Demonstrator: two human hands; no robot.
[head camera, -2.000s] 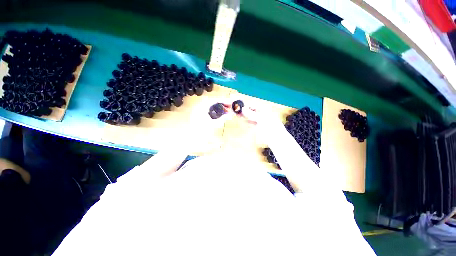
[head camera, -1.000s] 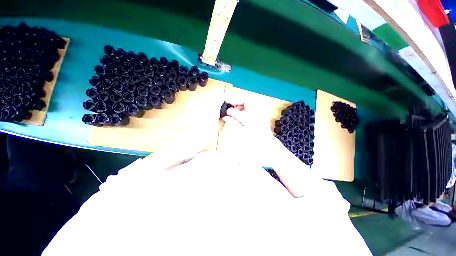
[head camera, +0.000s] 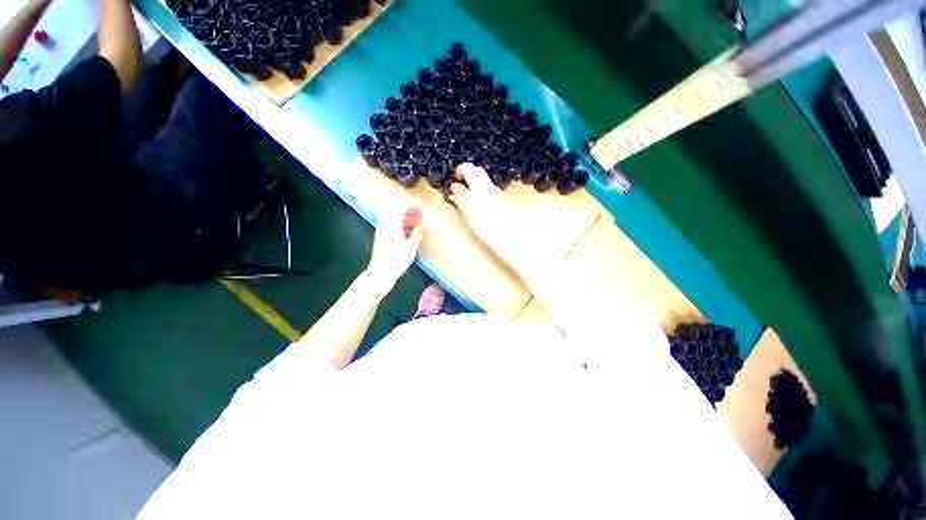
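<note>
The large group of black cup-like cylinders (head camera: 457, 117) stands on the bench, partly on a tan board (head camera: 548, 218). My right hand (head camera: 473, 191) is at the group's near edge, its fingers on one black cylinder (head camera: 450, 187) beside the others. The fingers partly hide that piece. My left hand (head camera: 398, 242) is over the bench's front edge, closer to me, with nothing visible in it; it is overexposed and its fingers look apart.
More black housings (head camera: 707, 355) are massed at right, and smaller round pieces (head camera: 788, 408) lie on the far-right board (head camera: 749, 406). A pale yellow post (head camera: 670, 112) stands at the back. Further parts (head camera: 269, 30) are at upper left. A person in dark clothes (head camera: 61, 173) is at left.
The view has swung left. My hands were together over the middle board; now they are apart, the right at the large group with a cylinder and the left near the bench's front edge.
</note>
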